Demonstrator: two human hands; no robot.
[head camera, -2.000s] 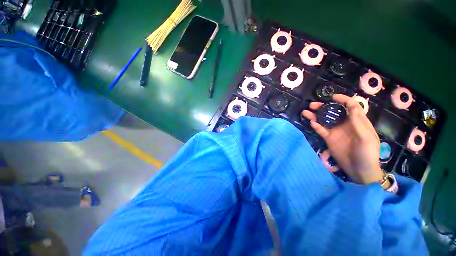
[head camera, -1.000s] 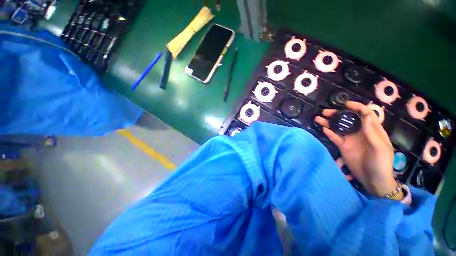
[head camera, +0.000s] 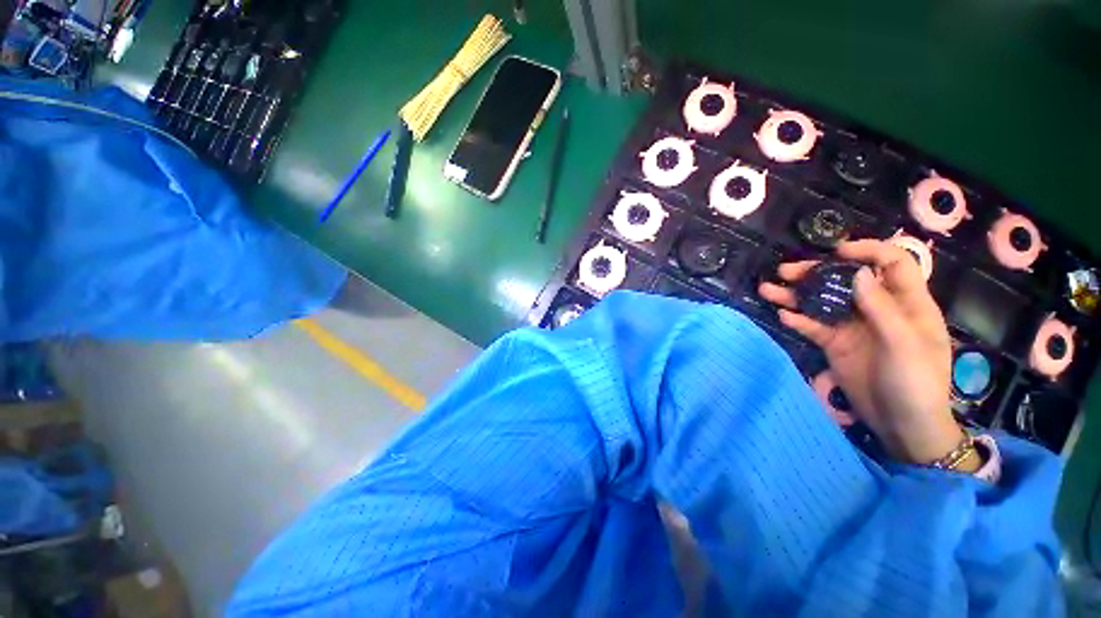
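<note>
My right hand (head camera: 887, 344), bare with a bracelet at the wrist, holds a round black watch head (head camera: 831, 292) over the tray. Its face is up and shows small lit text. The thumb lies over the right part of the face; the fingers are around the far and left edges. The black component tray (head camera: 755, 248) holds several pink watch heads (head camera: 738, 190) and some dark round ones (head camera: 704, 251). One head with a light-blue face (head camera: 971, 372) lies right of my hand. My left hand is not in view; blue sleeves cover the near side of the tray.
On the green mat left of the tray lie a smartphone (head camera: 505, 127), a dark thin rod (head camera: 553, 175), a bundle of tan sticks (head camera: 453, 79), a blue stick (head camera: 354, 178) and a dark stick (head camera: 398, 175). A grey post (head camera: 601, 42) stands behind. Another person's blue sleeve (head camera: 133, 229) is at left.
My right thumb has moved from the watch's edge onto its face. The watch stays in my hand at about the same place over the tray. The camera view has shifted a little.
</note>
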